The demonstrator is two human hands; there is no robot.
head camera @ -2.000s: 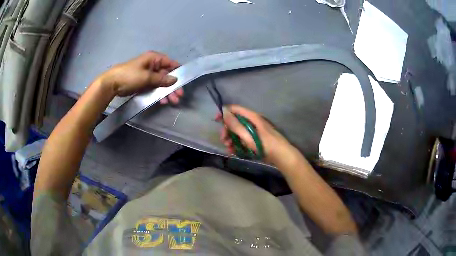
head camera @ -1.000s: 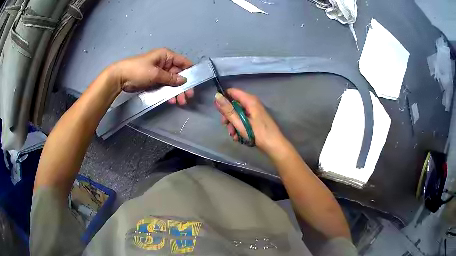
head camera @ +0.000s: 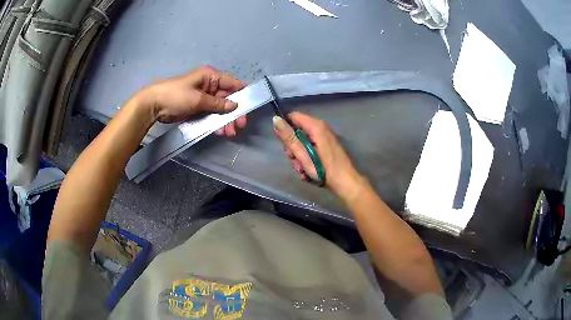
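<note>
The long grey strip pattern (head camera: 363, 81) lies across the dark grey table and bends like a hook at its right end over a white stack. My left hand (head camera: 194, 97) pinches the left part of the strip, thumb on top and fingers below. The green-handled scissors (head camera: 309, 152) are in my right hand (head camera: 316, 147). Their dark blades are across the strip just right of my left hand; whether they are fully closed I cannot tell. The strip's left end sticks out past the table's near edge.
The thick white stack (head camera: 444, 181) lies at the right of the table (head camera: 350, 134), with a white many-sided piece (head camera: 484, 74) behind it. A crumpled white bundle (head camera: 431, 12) and a thin offcut (head camera: 314, 7) lie at the back. Tied pattern bundles (head camera: 37, 81) hang at left.
The scissors have moved from in front of the strip up onto it, and their blades now lie across it. My left hand has moved slightly right.
</note>
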